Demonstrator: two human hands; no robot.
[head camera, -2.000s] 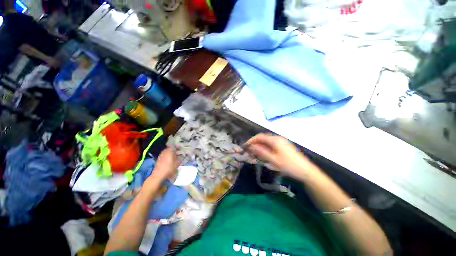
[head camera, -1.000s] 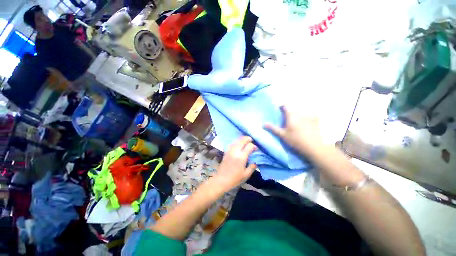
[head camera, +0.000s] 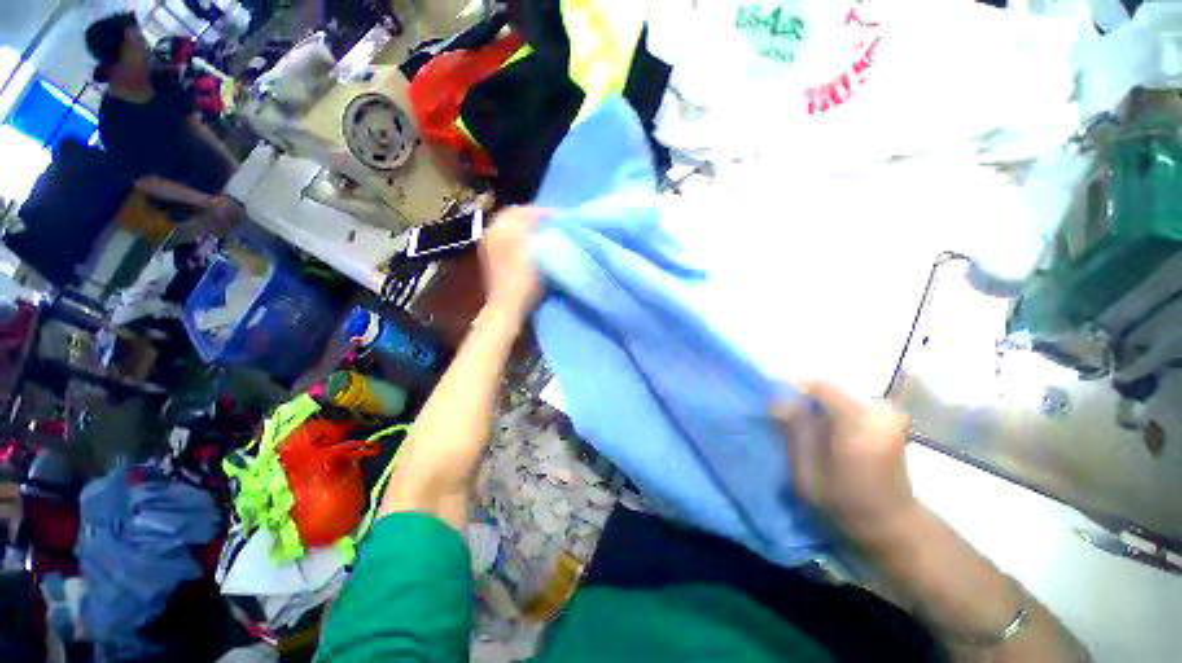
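A light-blue cloth panel (head camera: 661, 356) is stretched between my two hands, over the front edge of the white table and the lap side. My left hand (head camera: 511, 259) is blurred and closed on the panel's upper left part, near the phone. My right hand (head camera: 849, 453) is closed on its lower right part. The panel hangs in long folds, and its far end points to the back of the table. The fingertips of both hands are partly hidden.
Small grey-beige pieces (head camera: 538, 479) lie heaped below the panel. The green and white sewing machine (head camera: 1108, 240) stands at right. A phone (head camera: 445, 235), printed plastic bag (head camera: 778, 78) and orange, yellow and black cloth (head camera: 473, 97) lie behind. A person (head camera: 149, 130) is at far left.
My hands have gone from the small pieces to the blue panel. My left hand has moved up to its far left part, my right hand has closed on it, and the panel is pulled nearer.
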